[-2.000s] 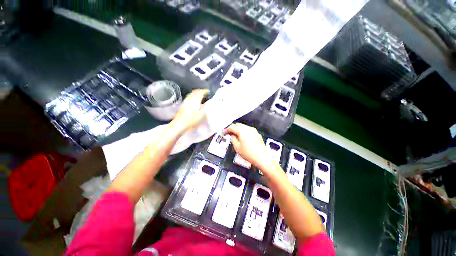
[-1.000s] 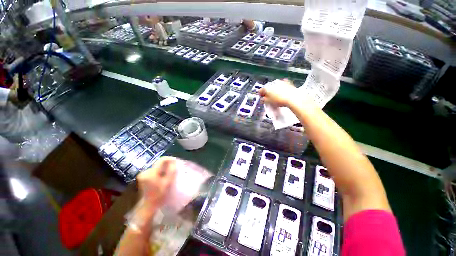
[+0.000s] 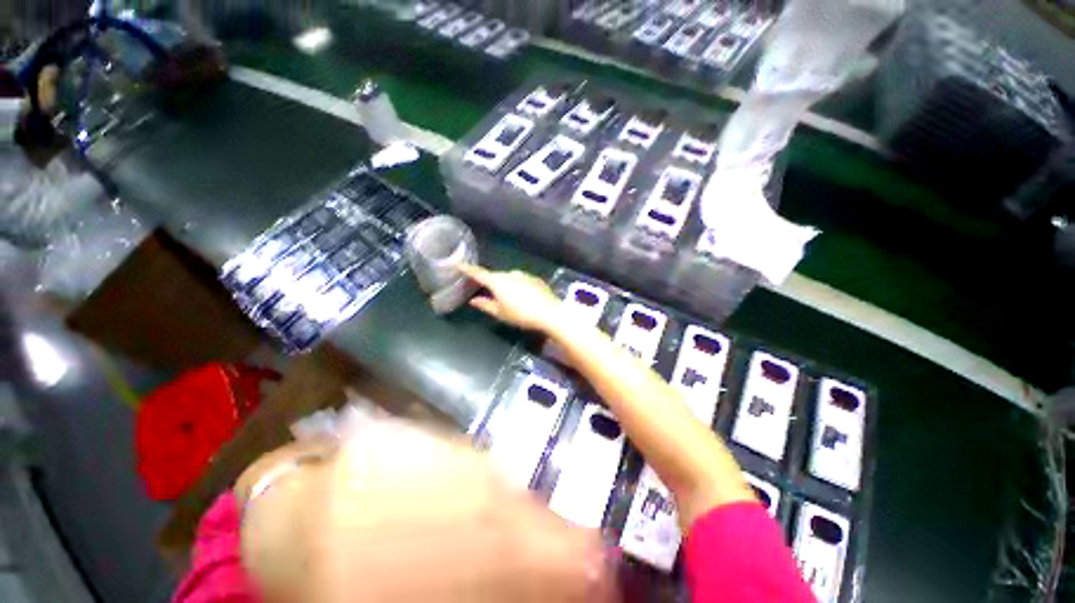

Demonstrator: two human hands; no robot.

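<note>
My right hand [image 3: 515,300] reaches across the near tray, with its fingertips at the right side of a white label roll [image 3: 442,250]; whether they grip it is unclear. My left hand [image 3: 401,507] is a large blur close to the camera at the bottom, its fingers and any content unreadable. The near clear tray [image 3: 733,462] holds white devices [image 3: 767,406] with dark oval windows in two rows; my right arm and left hand hide part of it. A white label strip [image 3: 754,141] hangs down to the stacked filled trays [image 3: 566,219].
An empty shiny tray [image 3: 324,262] lies left of the roll. A clear bottle [image 3: 377,116] stands behind it. A brown box [image 3: 153,300] and red object [image 3: 189,430] are at lower left. More stacked trays [image 3: 967,106] are at upper right. Loose wires are at the right edge.
My right hand has moved from the label strip to the roll. The strip's free end now lies over the stacked trays. My left hand has come up close to the camera.
</note>
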